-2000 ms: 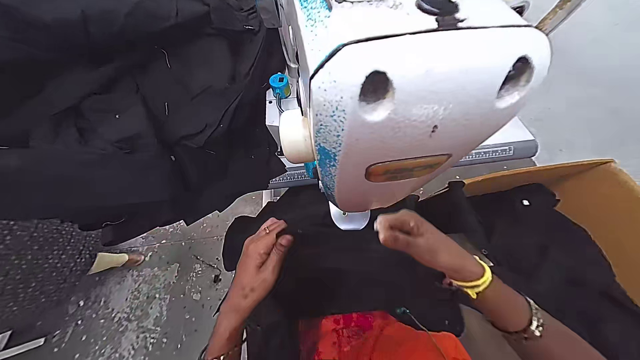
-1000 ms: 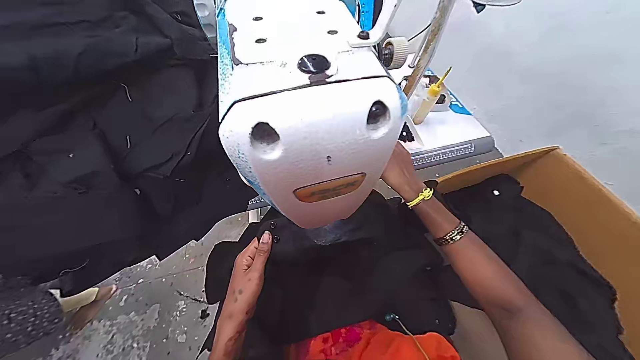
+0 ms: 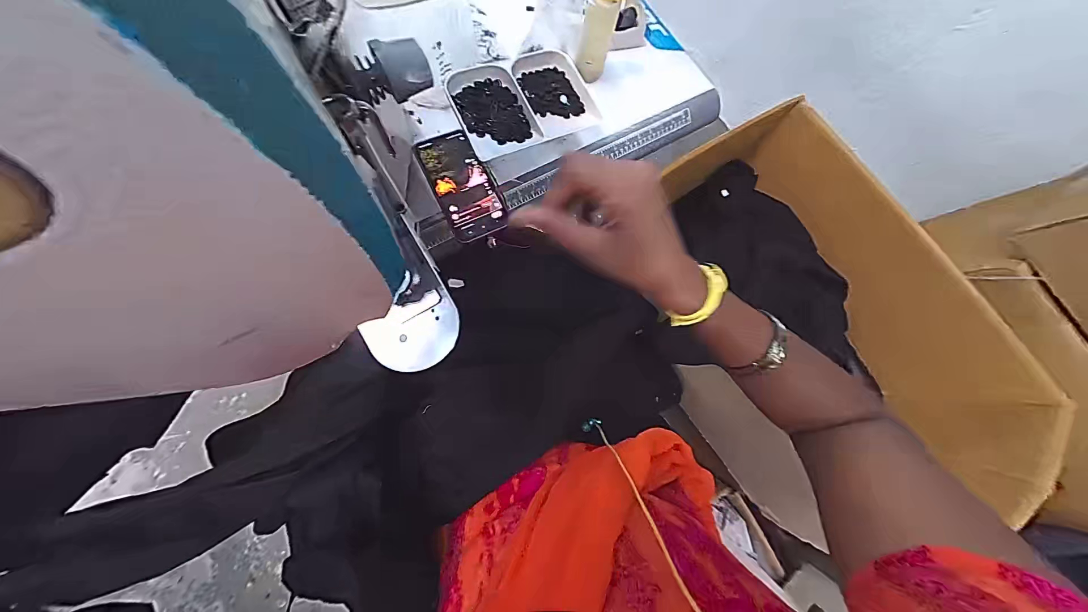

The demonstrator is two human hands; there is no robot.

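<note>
My right hand (image 3: 612, 225), blurred, is raised over black fabric (image 3: 527, 331) with its thumb and fingertips close together; whether it holds something small is unclear. Just left of its fingertips lies a smartphone (image 3: 463, 187) with a lit screen. Behind the phone, two joined white trays (image 3: 592, 119) hold many small black pieces that look like buttons. The head of a white and blue sewing-type machine (image 3: 204, 255) fills the left side, its rounded white metal plate (image 3: 412, 336) close to the fabric. My left hand is out of view.
A cardboard box (image 3: 918, 289) with black fabric inside stands at the right, more cardboard beyond it. A ruler strip (image 3: 650, 132) runs along the machine table's edge, and a yellowish bottle (image 3: 597, 38) stands behind the trays. Black cloth hangs at lower left over a grey floor (image 3: 225, 569).
The view has swung right and closer to the machine. My right hand, partly behind the machine head a second ago, now shows fully beside the phone. My left hand has left the view.
</note>
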